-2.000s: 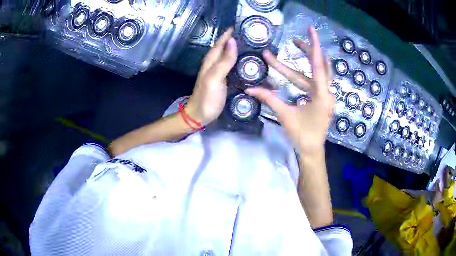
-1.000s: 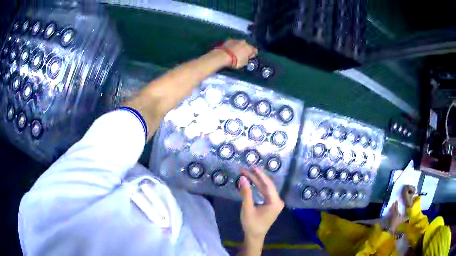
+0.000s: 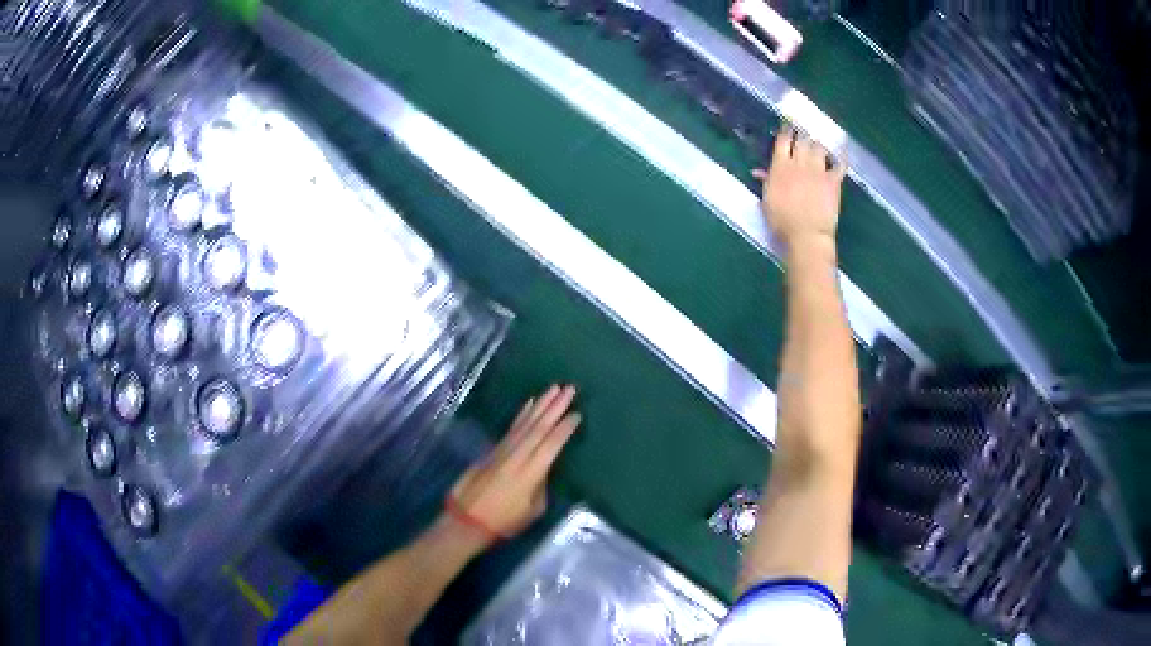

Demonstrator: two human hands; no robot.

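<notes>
My right hand [image 3: 802, 189] reaches out at the upper middle, over the far pale rail. Its fingertips are beside the end of a row of black holder strips [image 3: 707, 82]; whether they grip one cannot be told. My left hand [image 3: 511, 480], with the red wrist cord, is low in the middle over the green bench top [image 3: 631, 442]. Its fingers are extended and it holds nothing. One bright-centred lens unit in a dark holder [image 3: 742, 517] shows left of my right forearm, which may hide more of it.
A stack of clear blister trays [image 3: 379, 366] with lens units stands at the left. A clear tray [image 3: 593, 587] lies at the bottom middle. A dark holder stack [image 3: 978, 480] stands right of my right forearm. Another ridged stack [image 3: 1022, 126] and a pinkish-white object [image 3: 766, 30] are farther back. Pale rails cross the bench.
The view has swung left and toward the far side. My left hand has come back from the lens strip beyond the trays. My right hand has gone from the tray's near edge to the far rail.
</notes>
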